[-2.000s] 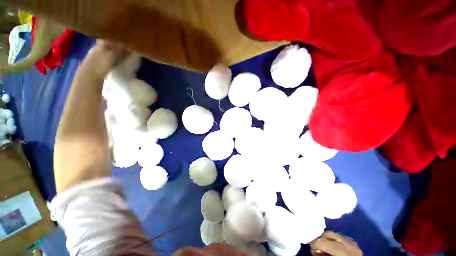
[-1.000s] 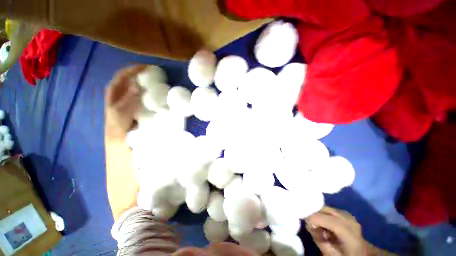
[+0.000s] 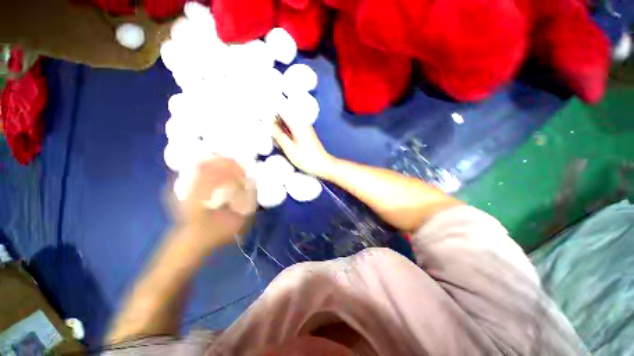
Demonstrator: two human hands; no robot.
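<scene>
White pompoms [image 3: 236, 90] lie in a dense, overexposed heap on the blue table cover [image 3: 118, 139]. My left hand [image 3: 219, 188] is blurred over the near left edge of the heap; a pale patch shows at its fingers, too blurred to name. My right hand [image 3: 299, 144] is at the right edge of the heap, touching pompoms, with a small dark narrow thing or gap between thumb and fingers. Its fingertips are partly lost in the glare. Red plush pieces [image 3: 473, 49] lie beyond the heap, along the top.
A brown cardboard piece [image 3: 83, 42] with one pompom [image 3: 130, 35] on it is at top left. A red bundle [image 3: 24, 111] lies far left, a labelled box [image 3: 31, 316] bottom left. Thread scraps and shiny tape [image 3: 424, 163] lie near the right table edge, beside green floor [image 3: 542, 167].
The view has shifted, so the heap sits further left and more table edge and floor show. The pompoms are gathered closer together. My left hand has come from the heap's far left side to its near edge.
</scene>
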